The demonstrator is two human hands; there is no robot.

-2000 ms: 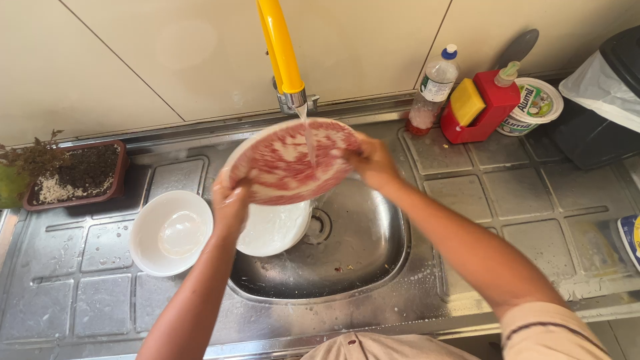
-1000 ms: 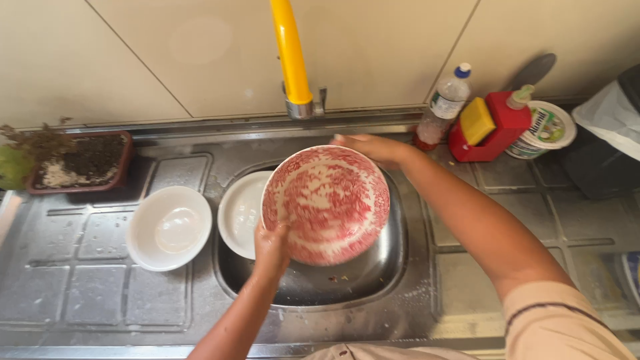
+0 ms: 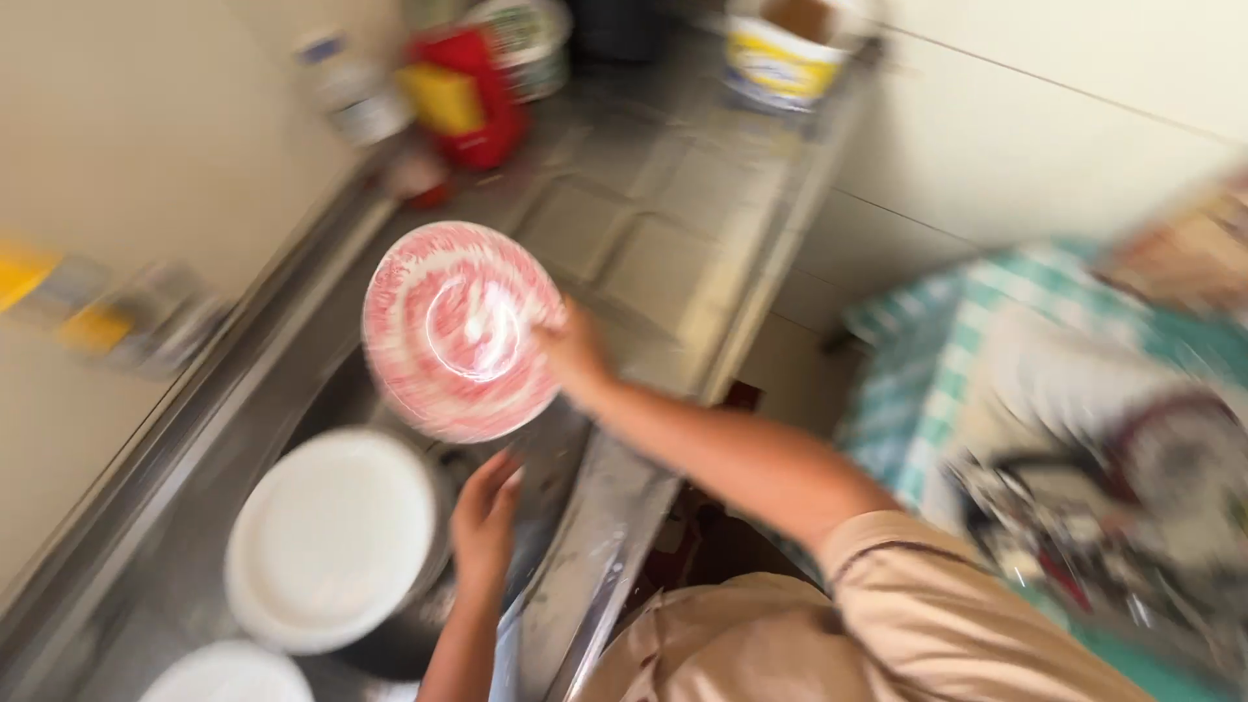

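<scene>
My right hand point(image 3: 573, 353) grips the rim of a red-and-white patterned plate point(image 3: 458, 331), held up over the sink's far end with light glinting on its middle. Just below the plate, my left hand point(image 3: 486, 517) is off it, fingers apart and holding nothing. A white plate point(image 3: 331, 541) lies at the steel sink point(image 3: 546, 487), left of my left hand. Part of a white bowl point(image 3: 229, 678) shows at the bottom edge. The view is blurred.
Beyond the plate stand a plastic bottle point(image 3: 356, 97), a red holder point(image 3: 478, 97) with a yellow sponge point(image 3: 444, 99), and two tubs point(image 3: 531, 44). At right, a table with a checked cloth point(image 3: 936, 390) bears dishes and cutlery. The tap's yellow part point(image 3: 24, 273) is at left.
The view has swung strongly to the right. My left hand has let go of the patterned plate, which both hands held before; my right hand still holds it, away from the tap's stream.
</scene>
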